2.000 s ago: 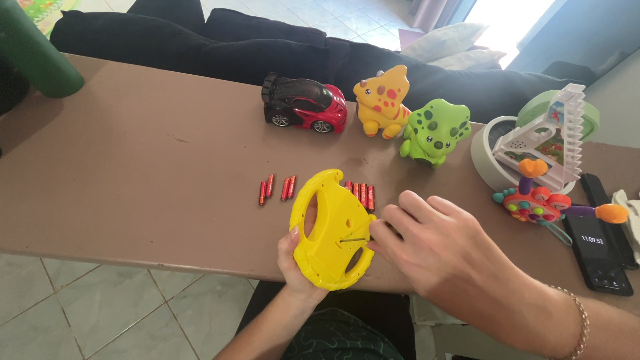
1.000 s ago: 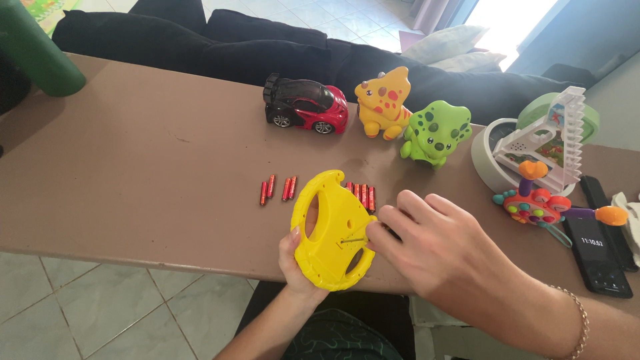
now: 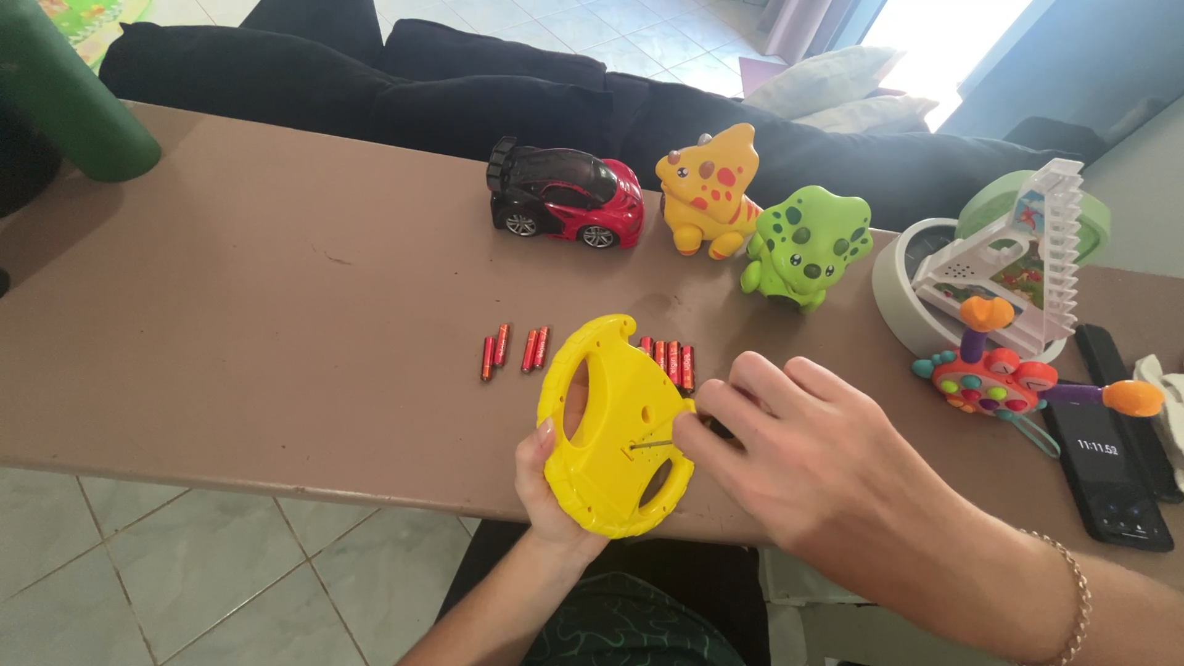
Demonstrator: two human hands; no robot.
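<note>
My left hand (image 3: 552, 490) grips the lower left rim of a yellow plastic toy steering wheel (image 3: 610, 398), its back face turned up. My right hand (image 3: 786, 444) is closed around a screwdriver whose handle is mostly hidden by the fingers. The thin metal shaft (image 3: 653, 444) reaches to a spot on the lower middle of the wheel's back. Red batteries lie on the table just beyond: a pair (image 3: 494, 351), another pair (image 3: 536, 349), and several more (image 3: 673, 361) partly behind the wheel.
Along the far side of the brown table (image 3: 277, 305) stand a red and black toy car (image 3: 569, 196), a yellow toy dinosaur (image 3: 710, 190) and a green one (image 3: 807, 242). At right are a white and green toy (image 3: 962, 277), a colourful crab-like toy (image 3: 994, 381) and a phone (image 3: 1105, 472). A green cylinder (image 3: 83, 102) is at left.
</note>
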